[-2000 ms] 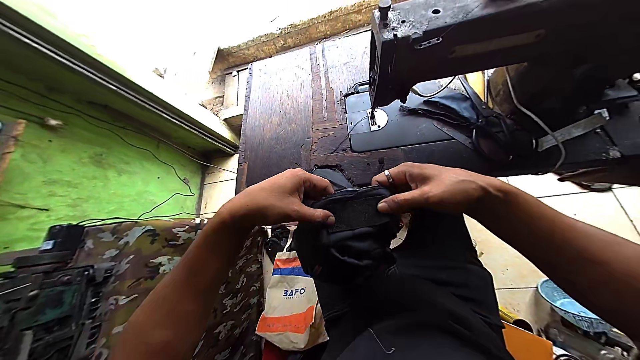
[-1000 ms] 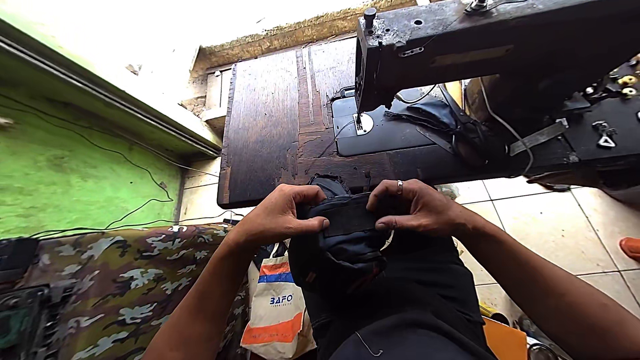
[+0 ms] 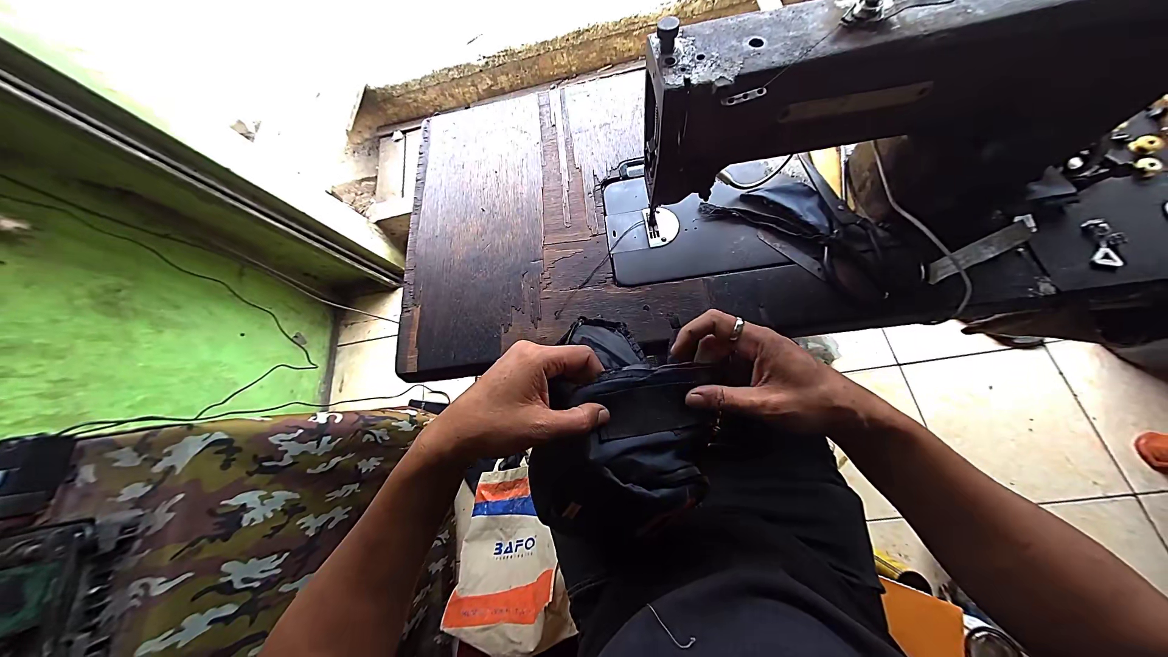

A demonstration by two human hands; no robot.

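Note:
A dark blue fabric piece with a black band along its edge point(image 3: 639, 415) lies bunched above my lap. My left hand point(image 3: 538, 392) pinches its left side between thumb and fingers. On the right side, my right hand point(image 3: 762, 379), with a ring on one finger, grips the same edge. Beyond the hands stands a black sewing machine point(image 3: 785, 82); its needle is over the metal needle plate point(image 3: 659, 228). Another dark cloth piece point(image 3: 785, 205) rests on the machine bed under the arm. My fingertips partly hide the band's ends.
The worn wooden table edge point(image 3: 456, 360) is just beyond my hands. A printed cloth bag point(image 3: 511, 547) hangs or stands at my left leg, beside a camouflage-patterned cover point(image 3: 255, 511). Small metal parts point(image 3: 1106, 246) lie at the machine's right. Tiled floor point(image 3: 1013, 411) shows at right.
The view has shifted somewhat. Both hands keep their hold on the dark fabric's banded edge; nothing else has plainly changed.

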